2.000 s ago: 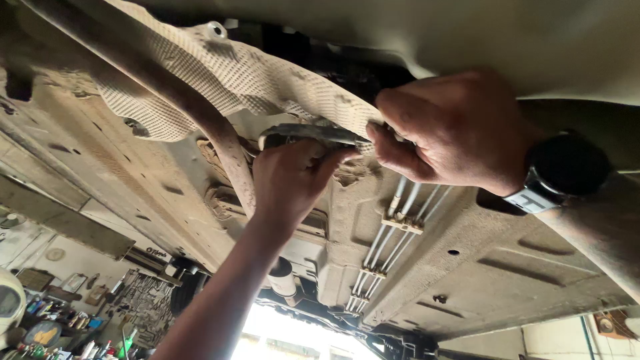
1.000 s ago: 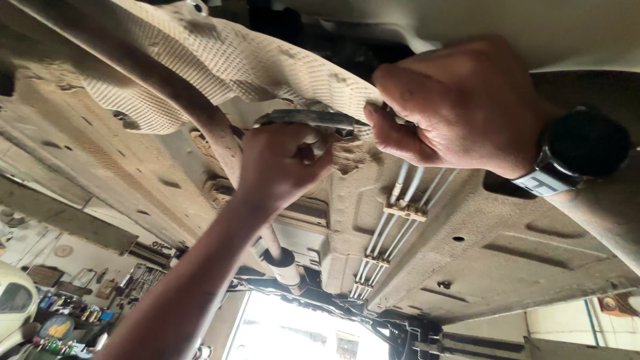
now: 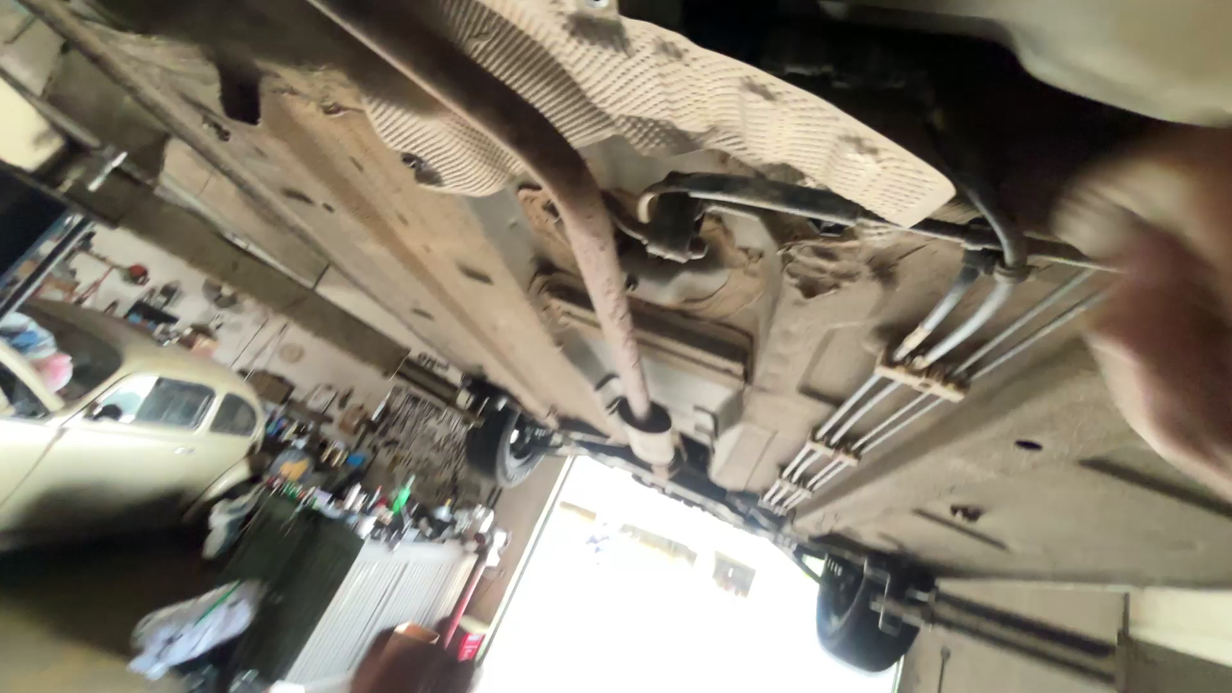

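Observation:
My right hand [image 3: 1169, 308] is a blur at the right edge, near the rubber hoses [image 3: 996, 241] under a raised car; whether it holds anything cannot be told. What looks like my left hand [image 3: 414, 662] shows only in part at the bottom edge, its fingers unclear. Overhead, a dimpled metal heat shield [image 3: 751, 96] has its free edge hanging down. Just below that edge runs a black cable or lever [image 3: 770, 195] with a bracket [image 3: 677, 236] at its left end. A rusty exhaust pipe [image 3: 577, 207] crosses to the left of the bracket.
Metal brake or fuel lines [image 3: 871, 404] run along the underbody in clips. Two wheels [image 3: 852, 611] hang at the far end, by a bright doorway. Lift arms [image 3: 1030, 626] reach in at the right. A cream car [image 3: 144, 423] and a cluttered tool cabinet [image 3: 385, 587] stand at left.
Both hands have come away from the heat shield's edge and the black part beneath it: the left down to the bottom edge, the right out to the right. The view has shifted.

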